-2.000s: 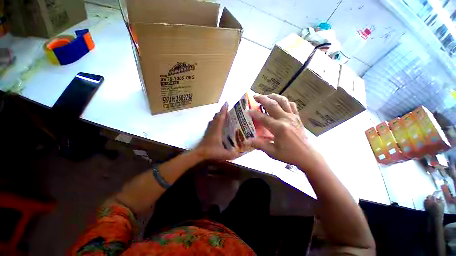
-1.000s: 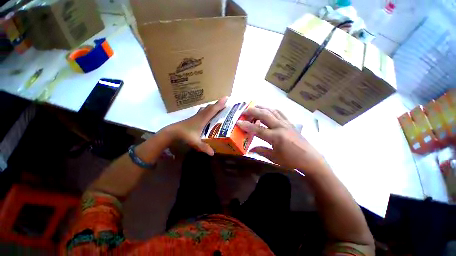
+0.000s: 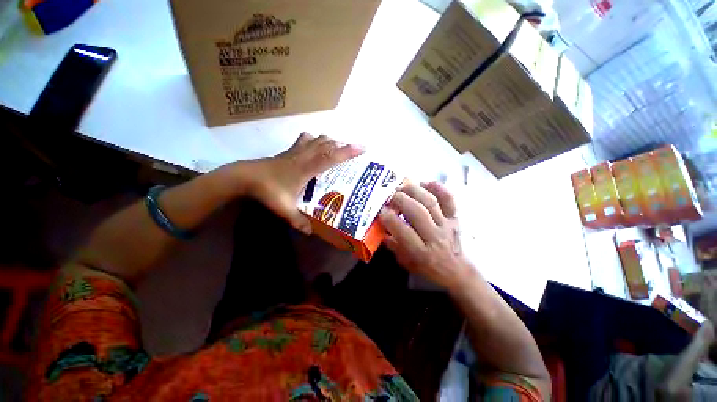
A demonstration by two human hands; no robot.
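Observation:
A retail box [image 3: 350,196] with a white and black printed face and orange sides is held over the table's front edge. The printed face with a coil picture points up. My left hand [image 3: 295,177] grips its left side, thumb at the lower left corner and fingers along the far edge. My right hand [image 3: 424,232] holds its right end, fingers bent against that side. The palm-side fingertips of my right hand are partly hidden. A large brown carton [image 3: 271,59] stands upright just beyond the box.
Several smaller brown cartons [image 3: 499,110] stand grouped at the back right. A black phone [image 3: 75,86] lies at the left, with a blue and orange ring [image 3: 59,14] beyond it. A row of orange boxes [image 3: 635,188] is at the right. Another person's hand [image 3: 696,349] shows at the far right.
The retail box has turned, so its printed face is now up and its orange side faces me. Both hands stay on it. The camera view has shifted.

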